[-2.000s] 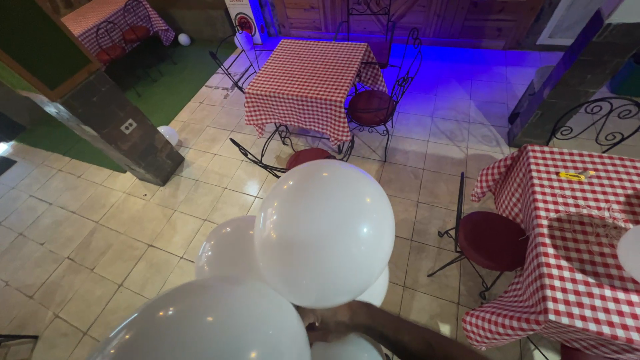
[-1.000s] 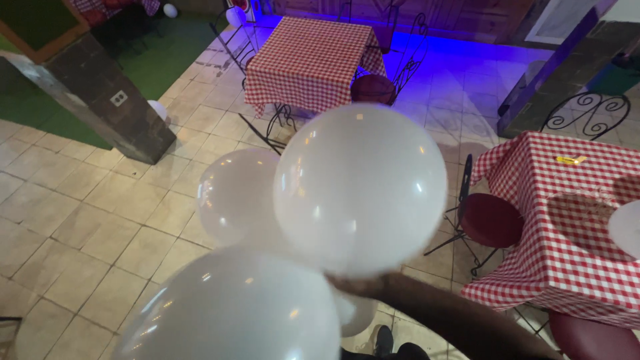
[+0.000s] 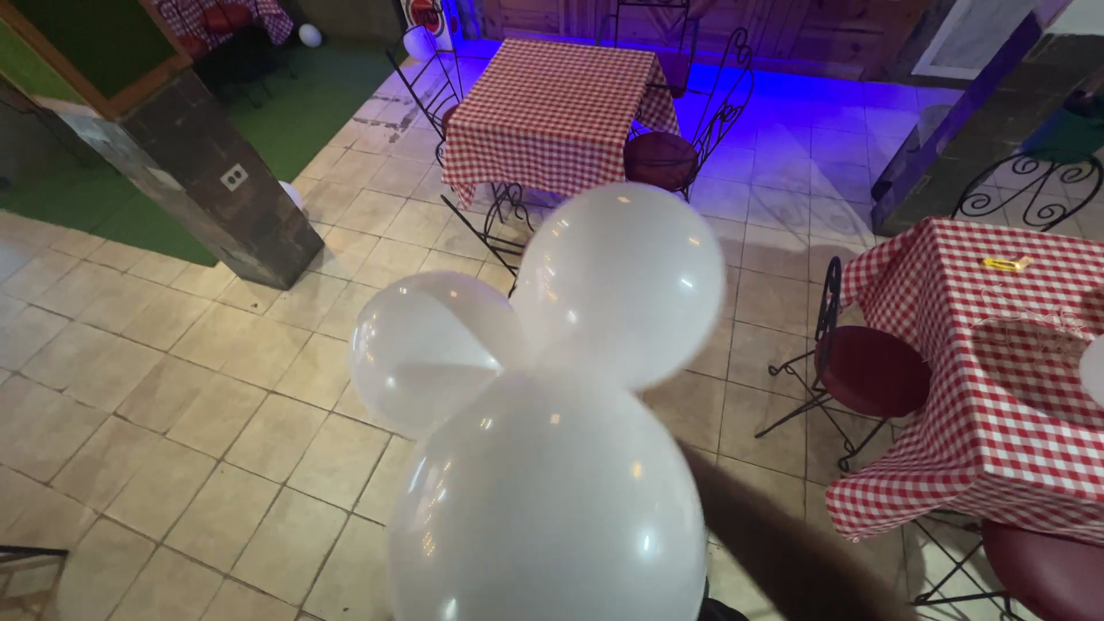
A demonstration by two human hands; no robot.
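Note:
A cluster of white balloons fills the lower middle of the view: a large near balloon (image 3: 552, 509), a round one above it (image 3: 623, 285) and a smaller one to its left (image 3: 435, 349). They touch one another around a point near the centre. My right forearm comes in from the lower right and passes behind the large balloon, which hides my right hand; what that hand holds cannot be seen. My left hand is not seen either.
To the right stands a table with a red-and-white checked tablecloth (image 3: 966, 345), bearing a yellow cutter-like tool (image 3: 1006, 263), thin strings and a white balloon (image 3: 1094, 366). A red-seated metal chair (image 3: 871, 371) is beside it. Another checked table (image 3: 552, 103) stands ahead, a stone pillar (image 3: 216, 172) at left.
The large near balloon has moved right and now covers my right hand, part of which showed at the balloons' base two seconds ago.

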